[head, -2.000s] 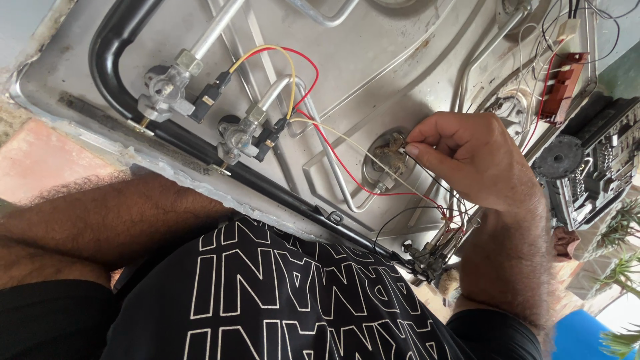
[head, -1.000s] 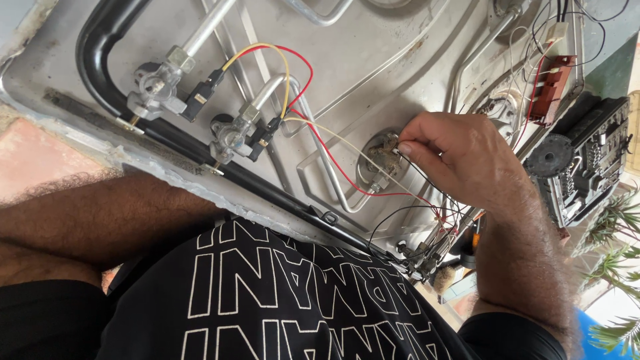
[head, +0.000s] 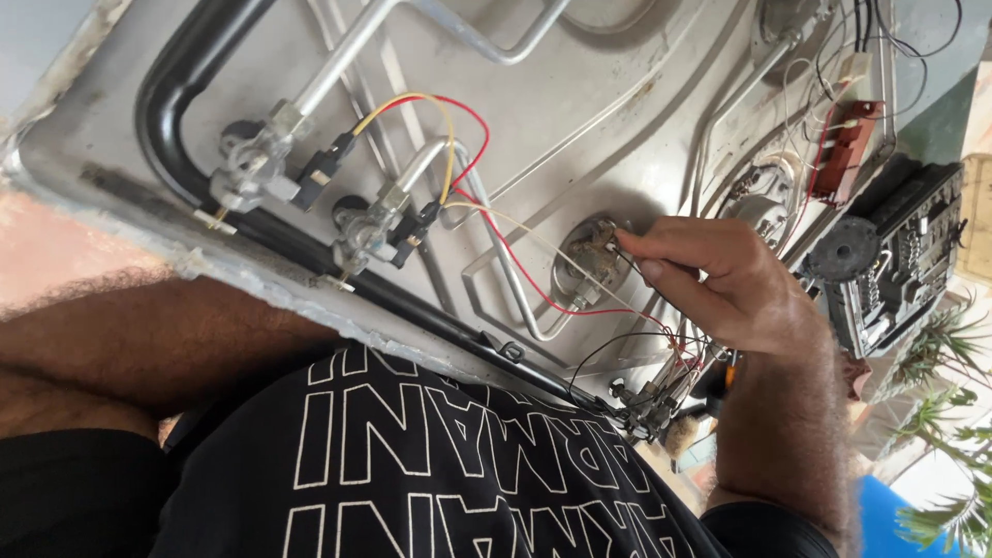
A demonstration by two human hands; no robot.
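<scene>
My right hand (head: pixel 705 279) pinches the end of a thin black wire (head: pixel 659 291) between thumb and finger, at the underside of a round burner base (head: pixel 589 260) on an upturned metal gas cooktop. A small pale tip shows by the fingertips; its contact with the burner is unclear. The wire runs down to a bundle of wires (head: pixel 682 349) beside gas valves at the lower edge. A red wire (head: pixel 535 287) and a cream wire pass left of the hand. My left hand is hidden; only part of that arm shows at the left, behind the cooktop edge.
A black gas pipe (head: pixel 434 310) with two metal valves (head: pixel 256 170) runs along the near edge. Metal tubes cross the cooktop (head: pixel 558 85). Right of my hand are another burner base (head: pixel 763 194), a reddish-brown module (head: pixel 849 151), an open tool case (head: pixel 914 256) and plants (head: pixel 938 442).
My right hand stays at the same burner, its fingertips shifting slightly on the wire end. Nothing else has plainly moved.
</scene>
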